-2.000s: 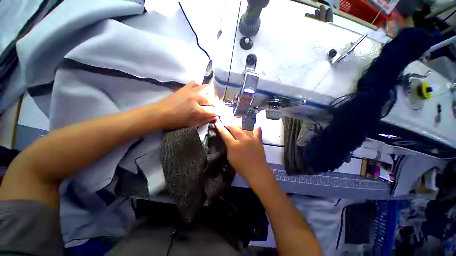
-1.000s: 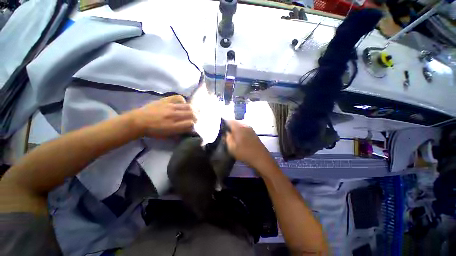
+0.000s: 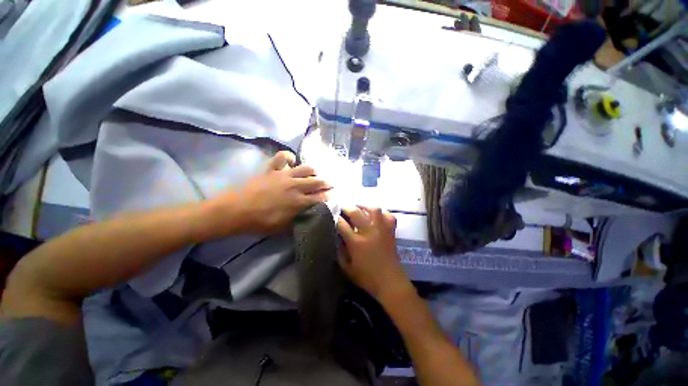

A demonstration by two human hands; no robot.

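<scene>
A light grey panel (image 3: 158, 162) with dark strips lies in folds left of the needle area and hangs over the table's front edge. A dark grey panel (image 3: 317, 264) hangs from between my hands toward my lap. My left hand (image 3: 290, 194) presses on the cloth at the panels' meeting edge, left of the needle. My right hand (image 3: 368, 240) holds the dark panel's right edge with bent fingers, just in front of the presser foot area. The presser foot and needle of the sewing machine (image 3: 422, 83) are washed out by the lamp glare.
A navy cloth roll (image 3: 520, 136) hangs over the machine head. A ribbed grey-brown bundle (image 3: 436, 207) stands beside it. Layered cut panels (image 3: 38, 83) lie far left. The ruler-marked table edge (image 3: 483, 260) runs in front. Pale cloth with dark patches and a blue crate (image 3: 596, 332) are below right.
The dark panel was bunched between my hands and now hangs as a narrower, smoother strip. My hands have come closer together. The view has shifted slightly.
</scene>
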